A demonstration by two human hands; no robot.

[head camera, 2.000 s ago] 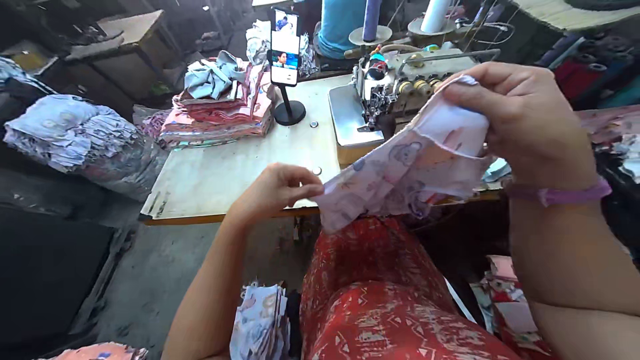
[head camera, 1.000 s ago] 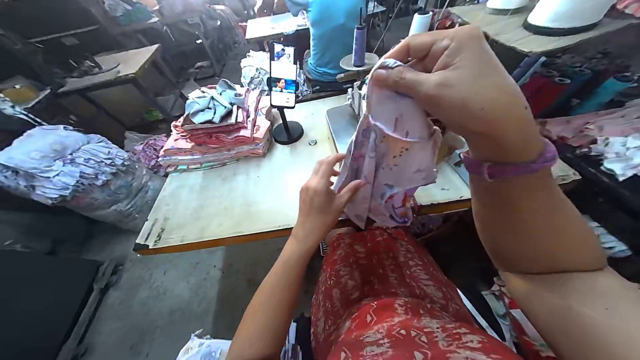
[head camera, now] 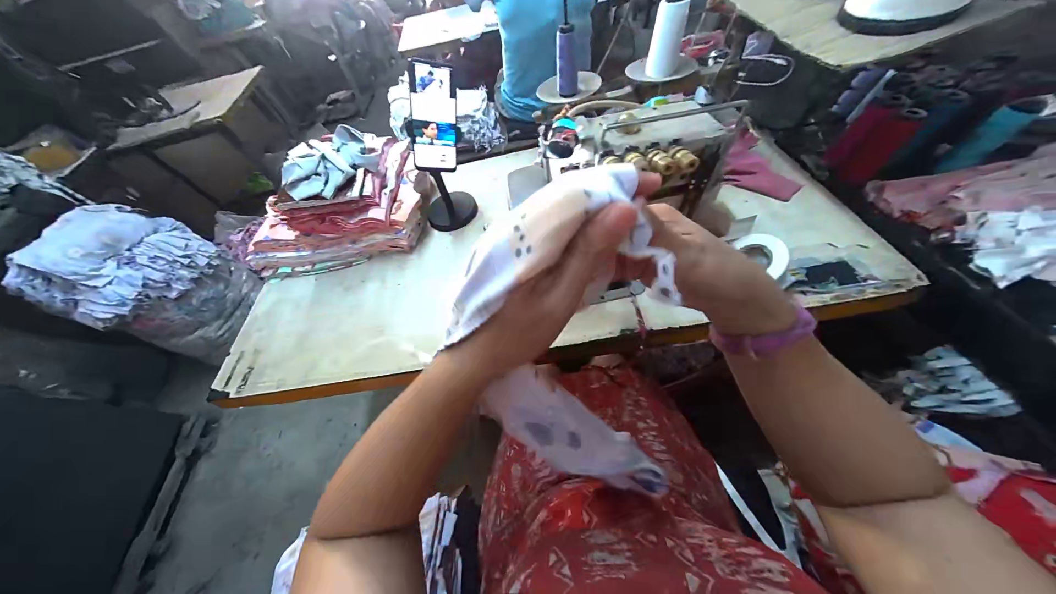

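Observation:
A thin white printed cloth (head camera: 524,239) is bunched between my two hands above the front of the table. My left hand (head camera: 561,272) grips its upper part, and the cloth drapes over and behind that hand. One end hangs below my left wrist over the red patterned garment on my lap. My right hand (head camera: 693,260), with a purple band at the wrist, meets the left and holds a narrow strip of the cloth; its fingertips are partly hidden. Just behind the hands stands an industrial sewing machine (head camera: 660,136), partly covered by them.
On the sewing table (head camera: 355,322) stand a phone on a stand (head camera: 433,115) and a stack of folded pink fabric (head camera: 338,227). A white tape roll (head camera: 763,254) lies right of my hands. Thread cones (head camera: 667,41) rise behind the machine. A large fabric bundle (head camera: 124,264) sits left.
My hands have come together, bunching the cloth that hung spread between them. My right hand has lowered from its raised place. More of the sewing machine shows than one second ago.

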